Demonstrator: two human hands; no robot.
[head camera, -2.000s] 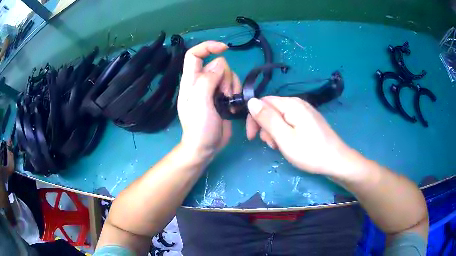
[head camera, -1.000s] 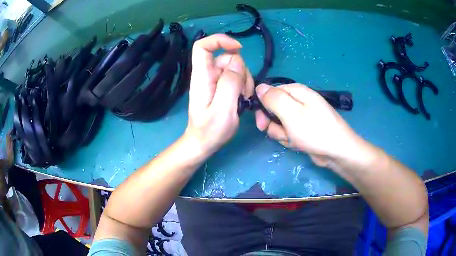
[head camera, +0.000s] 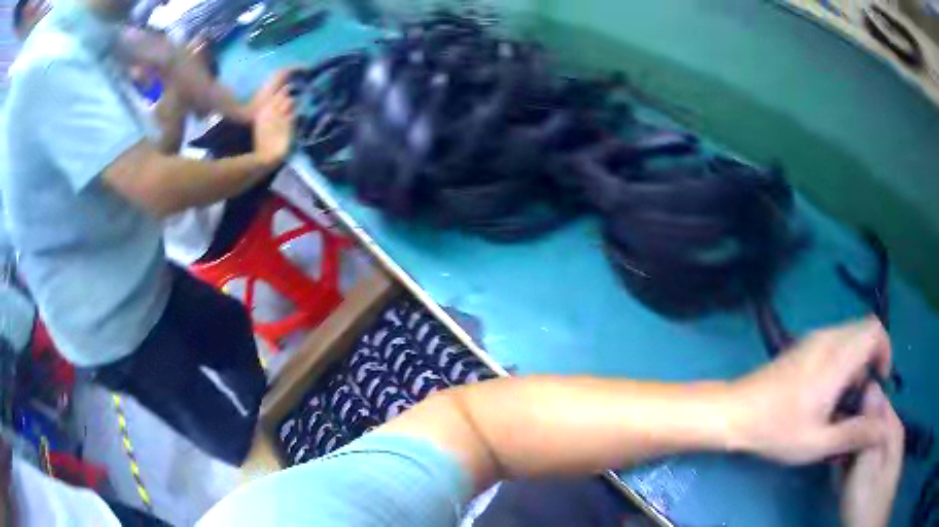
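The picture is blurred. My left hand (head camera: 813, 396) is at the lower right, over the blue-green mat, with its fingers closed around a small dark part. My right hand (head camera: 875, 453) shows only in part beside it, at the same dark part, cut off by the lower right. Which black part they hold is mostly hidden by the fingers. A black strip (head camera: 769, 327), likely a headband, shows just above my left hand. Another black curved part (head camera: 877, 276) lies near the raised green edge at the right.
Large stacks of black headbands (head camera: 680, 237) fill the middle of the bench mat (head camera: 556, 314). A cardboard carton (head camera: 335, 360) with rows of dark curved parts stands below the bench edge. A red stool (head camera: 278, 273) is behind it. Another person (head camera: 77, 196) stands at the left, hands at the bench.
The view has swung to the left, so the headband stacks, carton and other person now show. My hands have shifted to the lower right of the picture, still together.
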